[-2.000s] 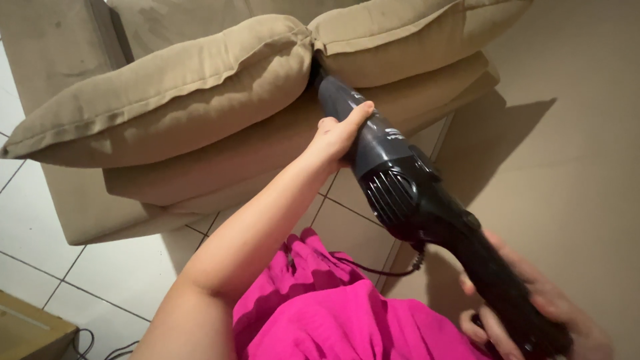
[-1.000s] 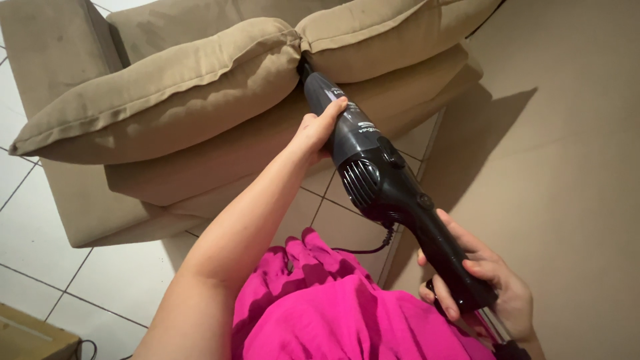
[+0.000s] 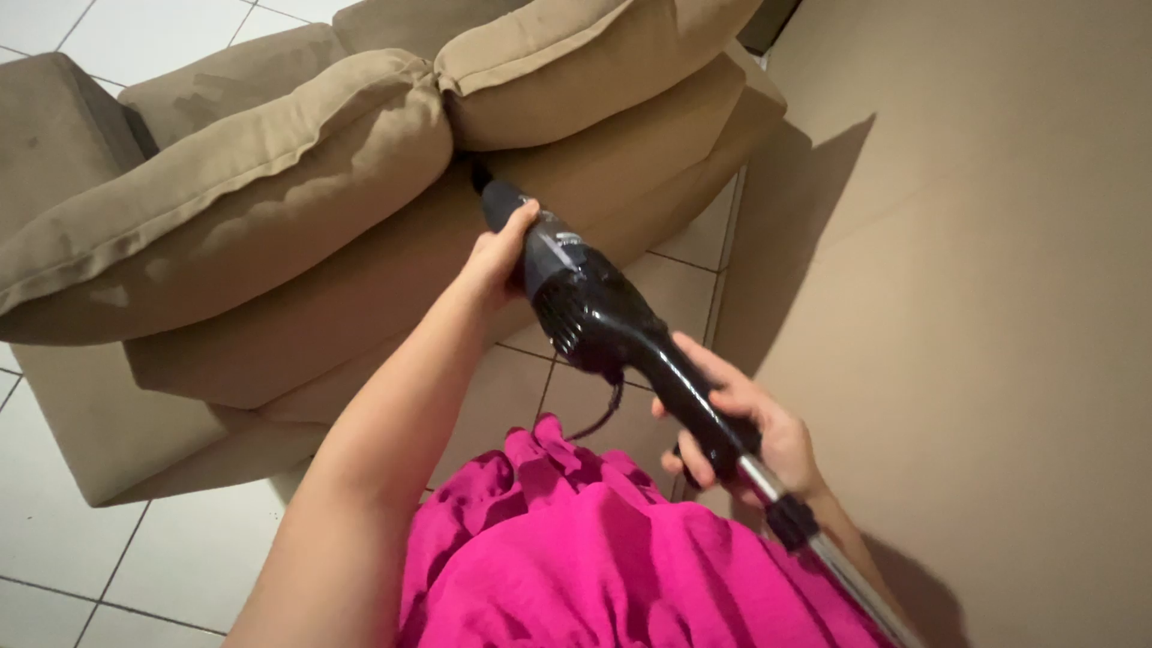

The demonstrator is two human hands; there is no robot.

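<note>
A black and dark grey stick vacuum cleaner (image 3: 598, 301) slants across the middle of the view. My left hand (image 3: 506, 247) grips its grey front part close to the nozzle. Around the black rear handle my right hand (image 3: 751, 418) is closed, and a metal tube (image 3: 846, 576) runs back from there. The dark nozzle (image 3: 481, 177) points at the sofa's back, just below where the left back cushion (image 3: 243, 193) and the right back cushion (image 3: 576, 72) meet; its very tip is in shadow. A power cord (image 3: 607, 414) hangs from the underside of the vacuum body.
The beige sofa (image 3: 333, 315) stands on a white tiled floor (image 3: 180, 558), with its armrest (image 3: 63, 117) at the left. A beige wall (image 3: 972, 270) rises on the right, near the sofa's end. Pink clothing (image 3: 612, 576) fills the bottom middle.
The nozzle was up in the gap between the two cushions and is now lower, below their meeting point. More of the metal tube shows behind my right hand. The view has shifted somewhat.
</note>
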